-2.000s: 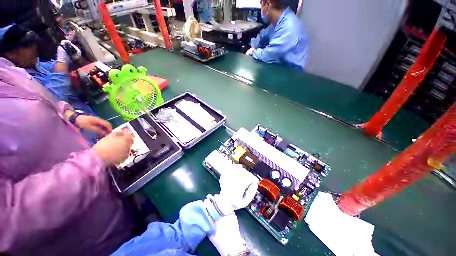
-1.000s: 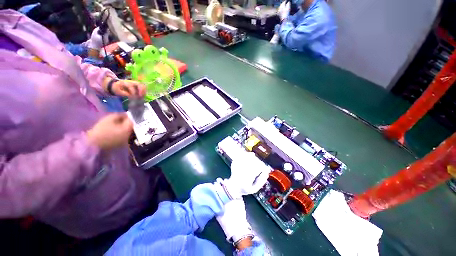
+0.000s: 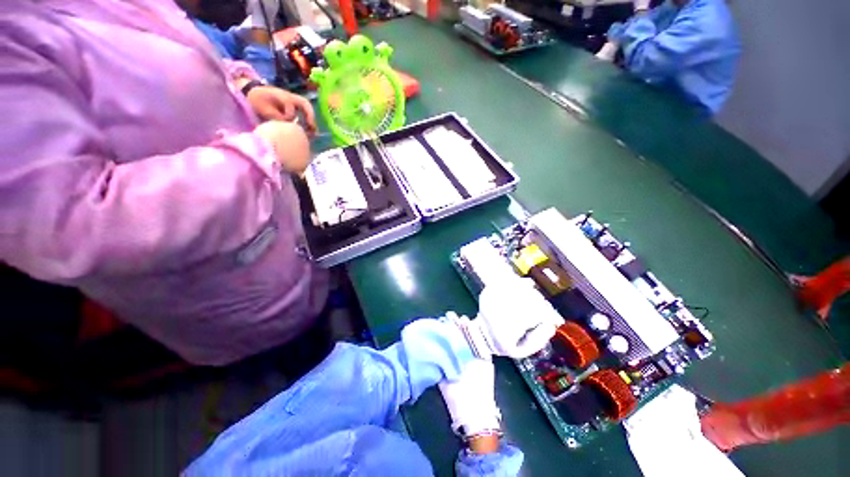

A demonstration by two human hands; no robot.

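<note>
A large green circuit board [image 3: 570, 436] lies on the bench, with a long pale heatsink [image 3: 606, 279], two copper-coloured wound rings and a yellow-taped block. My left hand [image 3: 518, 320], in a white glove, lies over the board's near-left side, by the rings. Its fingers are bent down; what is under them is hidden. A white flat piece [image 3: 485, 259] shows at the board's left edge beyond it. My right hand [image 3: 469, 393], also white-gloved, is off the board's near edge at my left wrist. Its fingertips are hidden there, so its grip cannot be told.
An open silver-edged case [image 3: 373, 247] stands left of the board, beside a green frog-shaped fan [image 3: 362, 93]. A person in pink leans over it. White sheets [image 3: 676, 436] and a red-wrapped post [image 3: 783, 410] are at the right. Another board [image 3: 503, 33] lies farther back.
The view has turned, so the board and case sit farther right in the picture. My hands keep much the same place by the board. The neighbour's hands have come closer together.
</note>
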